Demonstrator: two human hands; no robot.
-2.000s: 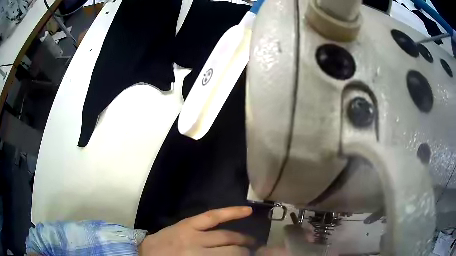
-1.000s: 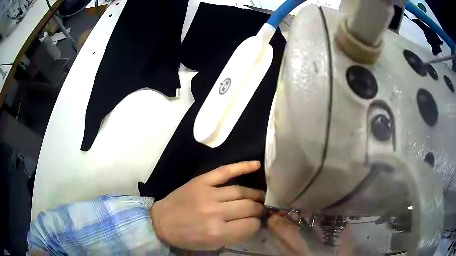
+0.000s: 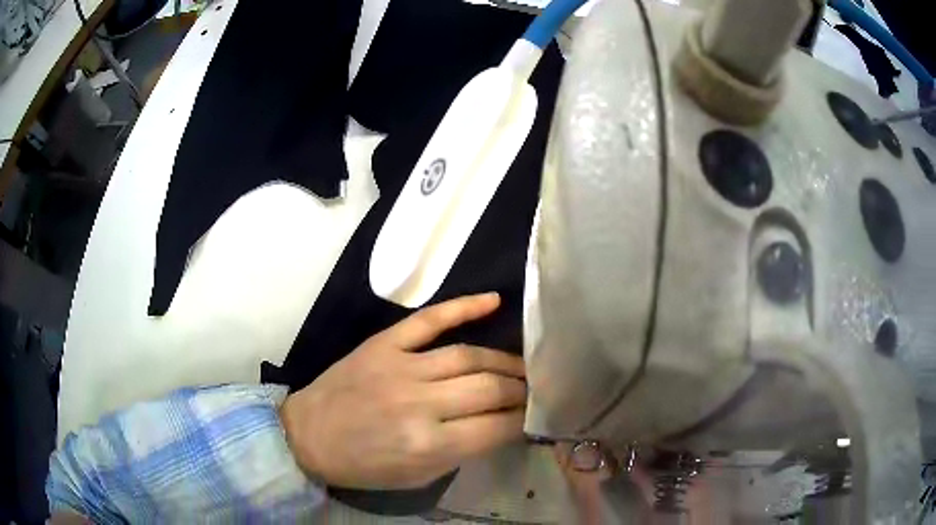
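A black cut panel lies on the white table, running under the white paddle and beside the machine head. My left hand lies flat on this panel, fingers spread towards the head, their tips partly hidden at its edge. A corner of the cloth shows below my palm. My right hand is small, blurred and mostly hidden behind the lower head; its fingers are near the metal parts. Whether it holds cloth cannot be seen. The presser foot and needle are not clear.
Another black pointed piece lies on the table at the left. The white paddle with a blue hose is above the panel. A wooden-edged table and grey floor show at the far left.
Over two seconds my left hand has moved up and left, and the panel's lower edge has come into view under it. The head and paddle have shifted in the view.
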